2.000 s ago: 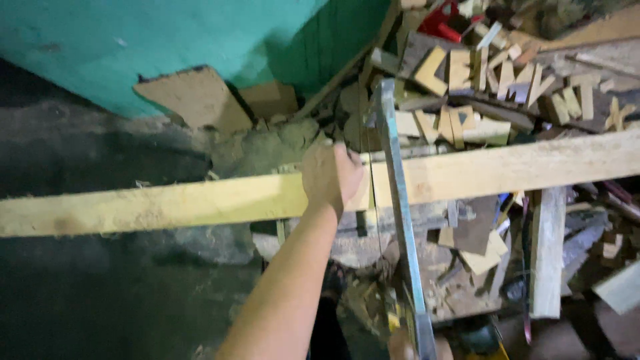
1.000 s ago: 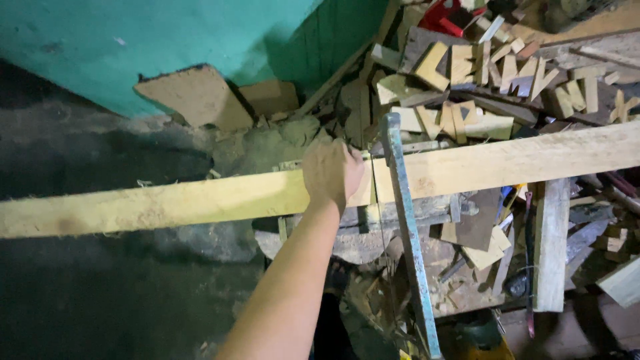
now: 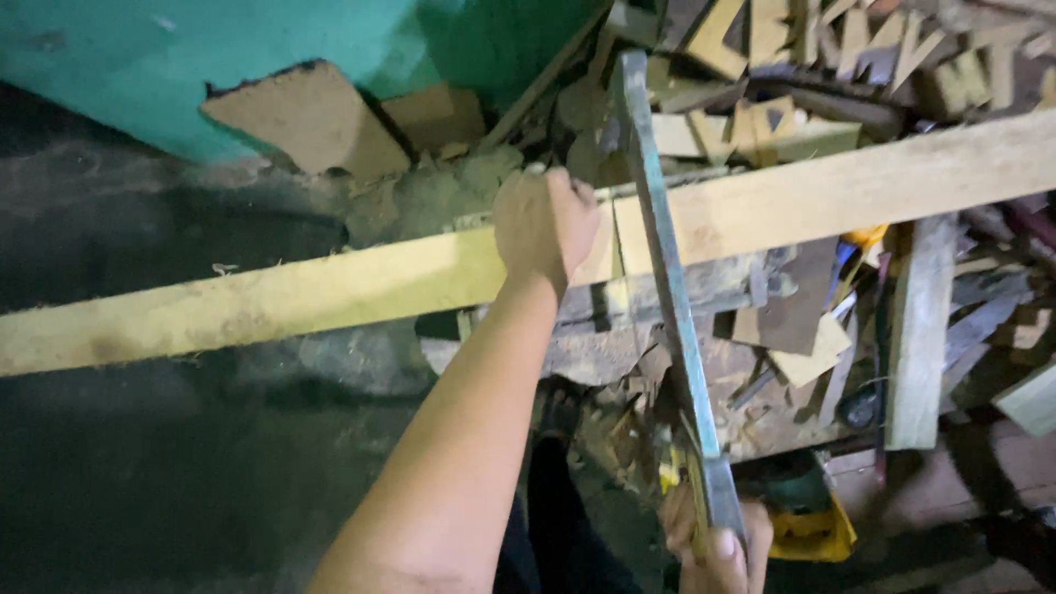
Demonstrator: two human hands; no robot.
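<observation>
A long pale wooden board point(image 3: 792, 202) lies across the view on a worn wooden support point(image 3: 701, 285). My left hand point(image 3: 546, 227) grips the board near its middle, fingers curled over the far edge. Just right of that hand, the thin blade of a hacksaw-type frame saw crosses the board at a dark line. The saw's metal frame point(image 3: 670, 256), with worn blue paint, passes above the board. At the bottom, my right hand point(image 3: 716, 536) is closed around the saw's handle. How deep the blade sits in the wood is hard to tell.
Cut wood scraps, some letter-shaped point(image 3: 771, 37), are heaped at the upper right. A grey wooden strip point(image 3: 920, 338) lies right of the support, and a yellow container point(image 3: 813, 536) stands below. Broken board pieces point(image 3: 309, 120) lean against the green wall point(image 3: 330, 29).
The saw has moved back toward me, then forward again, and my right hand is back in view at the bottom. My left hand stays on the board.
</observation>
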